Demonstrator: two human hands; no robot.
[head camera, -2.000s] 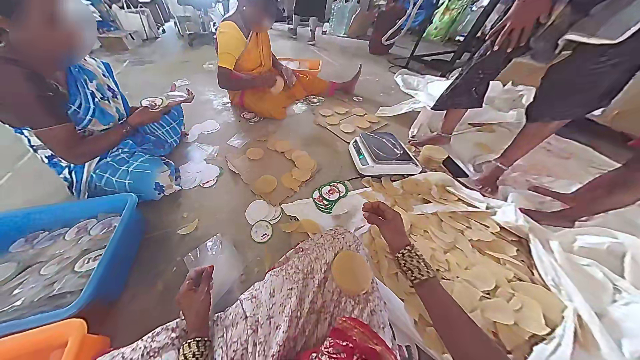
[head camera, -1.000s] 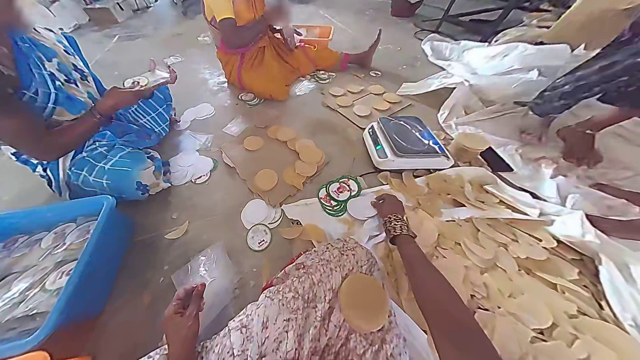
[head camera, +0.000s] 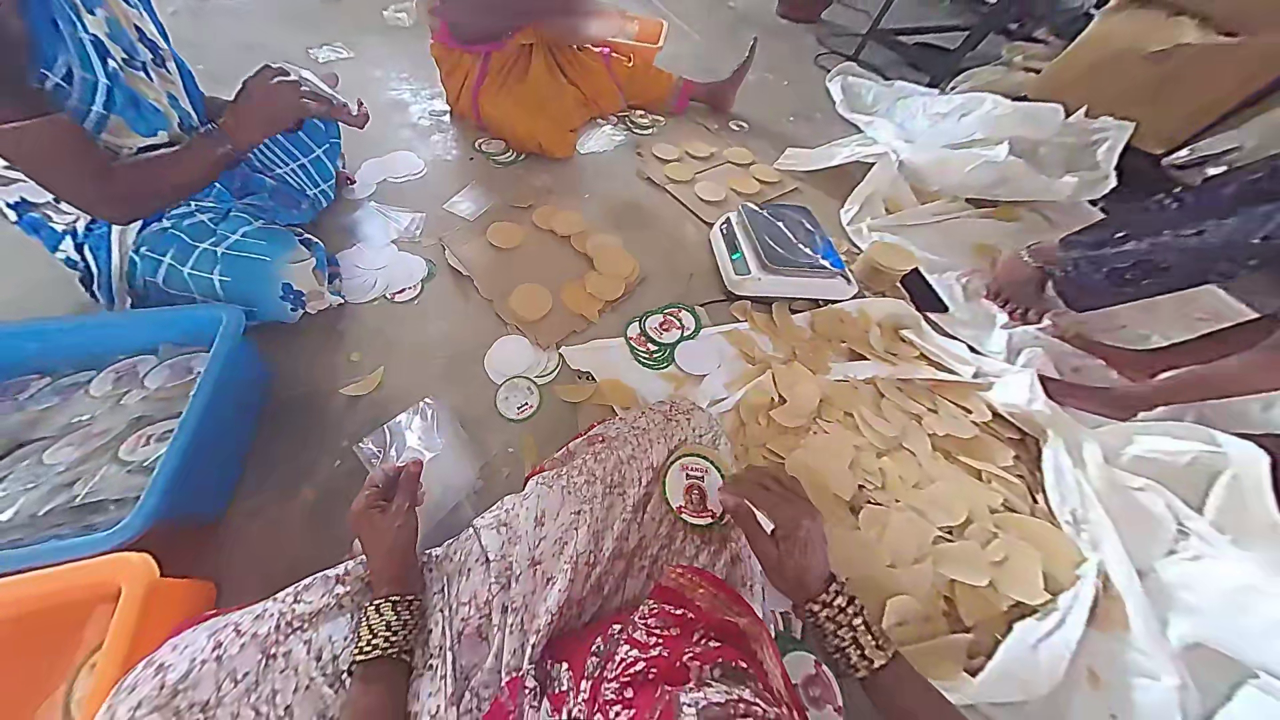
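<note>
My left hand (head camera: 390, 515) holds a clear plastic bag (head camera: 410, 440) between thumb and fingers, over the floor left of my lap. My right hand (head camera: 785, 530) pinches a round printed label (head camera: 694, 488) with a green rim above my patterned garment; a white edge also shows between the fingers. Past my knee lie a pile of green-rimmed round labels (head camera: 660, 335), plain white discs (head camera: 512, 358) and one more printed round label (head camera: 518, 398). To my right, many thin tan discs (head camera: 920, 480), probably papads, are heaped on a white sheet. The tan disc earlier on my lap does not show.
A blue tub (head camera: 225, 400) of packed discs and an orange crate (head camera: 130, 600) stand at left. A digital scale (head camera: 780, 250) and cardboard (head camera: 480, 260) with tan discs lie ahead. One person sits at left, another ahead; a person's bare feet are at right.
My right hand has moved from the label pile back to my lap, now with a printed round label. My left hand still holds the bag. The view has tilted down somewhat.
</note>
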